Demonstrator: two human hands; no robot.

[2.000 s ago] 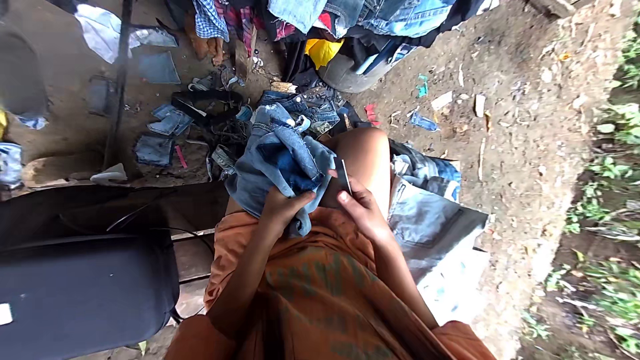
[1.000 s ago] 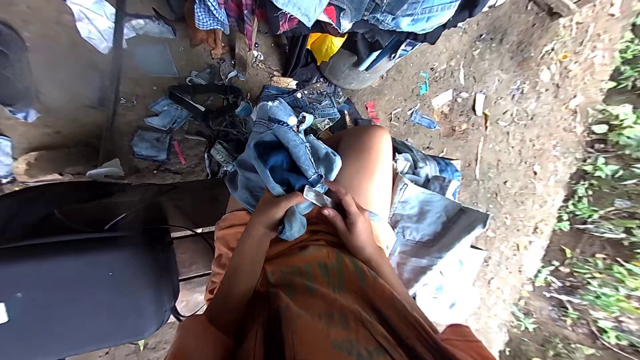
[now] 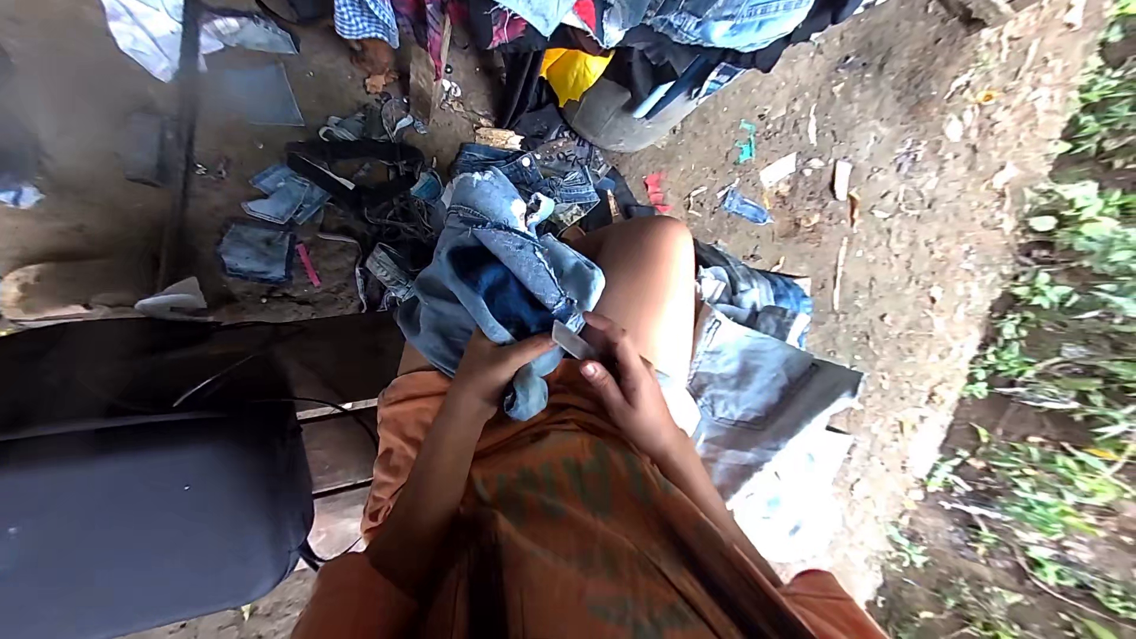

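A bunched piece of blue denim clothing [image 3: 497,266] lies over my lap, faded outside with a darker blue patch showing. My left hand [image 3: 493,364] grips its near edge, and a rolled end of the cloth hangs below the fingers. In my right hand [image 3: 630,382] is a small flat blade [image 3: 575,341], pale grey, held between thumb and fingers. Its tip points at the denim's edge beside my left thumb. Whether the blade touches the cloth cannot be told.
Denim scraps [image 3: 257,252] and dark straps lie on the dirt ahead. Beyond them clothes hang over a grey tub [image 3: 621,115]. A black padded case [image 3: 151,524] rests at the left on a wooden bench. Larger denim pieces [image 3: 754,382] lie right of my knee.
The blade stood upright away from the cloth two seconds ago; my right hand has since brought it to the denim's edge, tilted towards my left hand.
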